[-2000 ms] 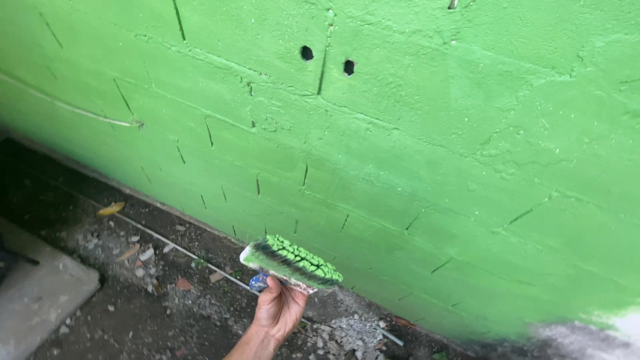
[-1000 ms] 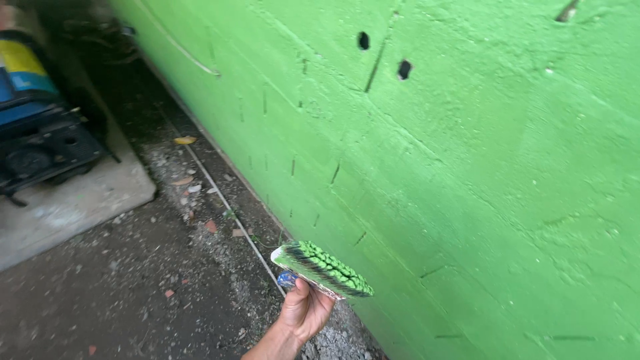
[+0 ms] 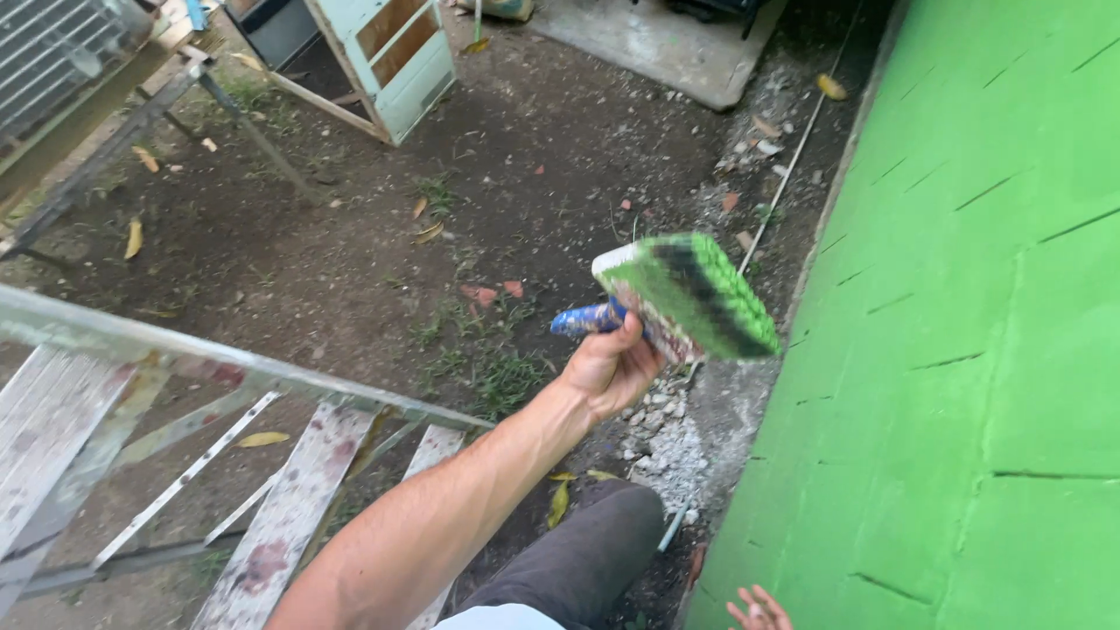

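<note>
My left hand (image 3: 614, 367) grips a wide block paintbrush (image 3: 687, 297) near the base of its blue, paint-spattered handle. Wet green paint coats the bristles, with a dark band across them, and they point right, towards the green wall (image 3: 919, 350). Whether the bristle tips touch the wall is hard to tell. The wall bears many short dark slits. Low in the view, my right hand (image 3: 759, 608) shows only its spread fingers in front of the wall's lower part, with nothing seen in them; its palm is out of frame.
A paint-stained ladder (image 3: 297, 507) with wide treads stands at the lower left. Behind it are a metal-legged stand (image 3: 254, 131) and a pale cabinet-like frame (image 3: 411, 87). A concrete slab (image 3: 647, 52) lies at the top. Rubble (image 3: 674, 446) and a thin pipe (image 3: 787, 175) lie along the wall's foot.
The view has swung far to the left, bringing in the ladder and the yard. My left hand still holds the brush. My right hand's fingers have come into view.
</note>
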